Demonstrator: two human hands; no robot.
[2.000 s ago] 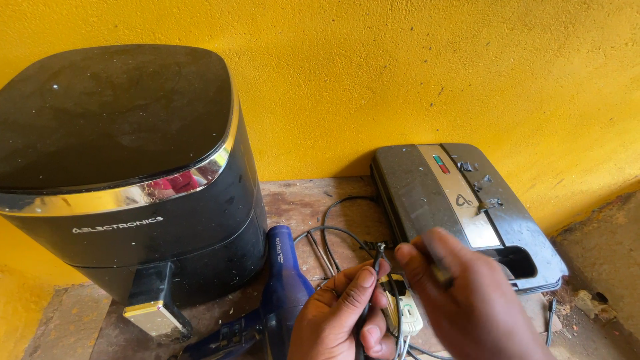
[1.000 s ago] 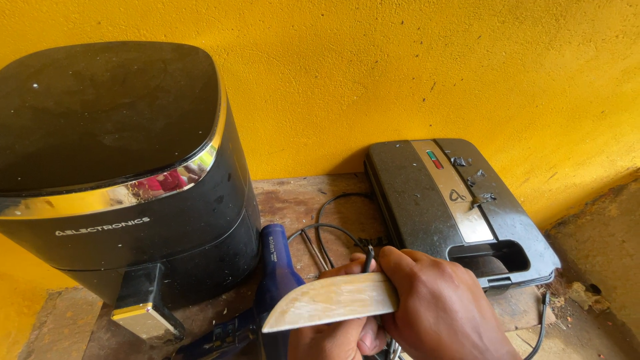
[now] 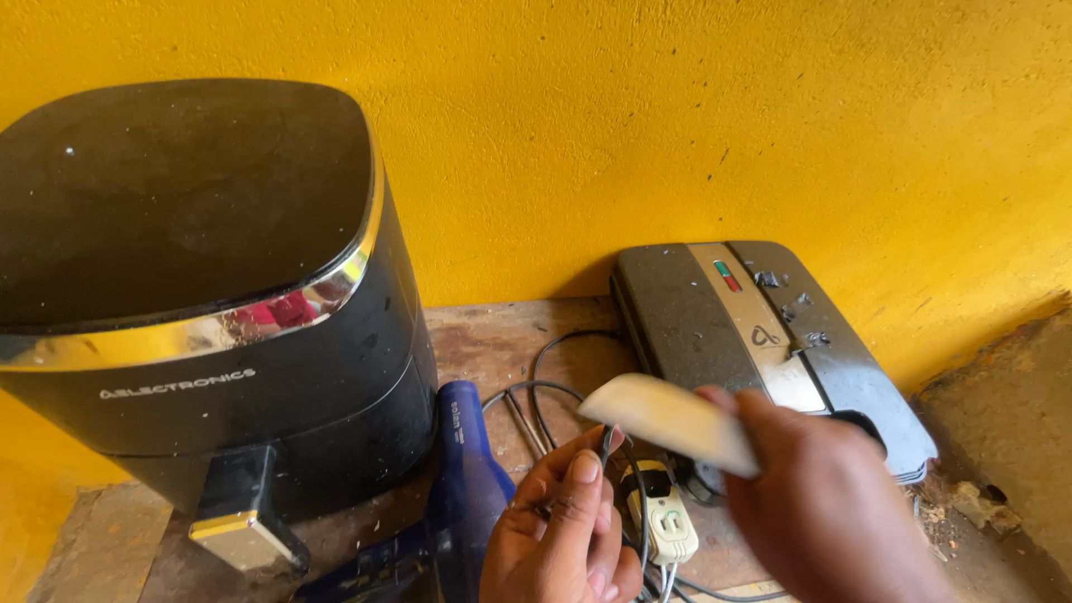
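My left hand [image 3: 569, 519], at the bottom centre, pinches the end of a black electrical cord [image 3: 606, 445] between thumb and fingers. Blurred by motion, my right hand [image 3: 812, 486] grips a knife, whose handle is hidden in the fist. The broad, pale knife blade [image 3: 670, 419] points left, just above and right of the cord's end. Behind the hands lies a grey and black sandwich maker [image 3: 695, 327], with dark scraps on its lid. A cream socket outlet [image 3: 672, 526] sits between the two hands.
A large black air fryer [image 3: 335, 410] stands at left, its handle [image 3: 243, 519] facing me. Beside it is a blue hair dryer [image 3: 469, 486]. Black cord loops [image 3: 540, 368] lie on the wooden board [image 3: 502, 335]. Behind rises a yellow wall [image 3: 519, 151]; debris [image 3: 971, 511] lies at right.
A second ago the blade lay across my left hand, pointing lower left. My right hand has moved right with the knife, and the left fingers and cord end now show.
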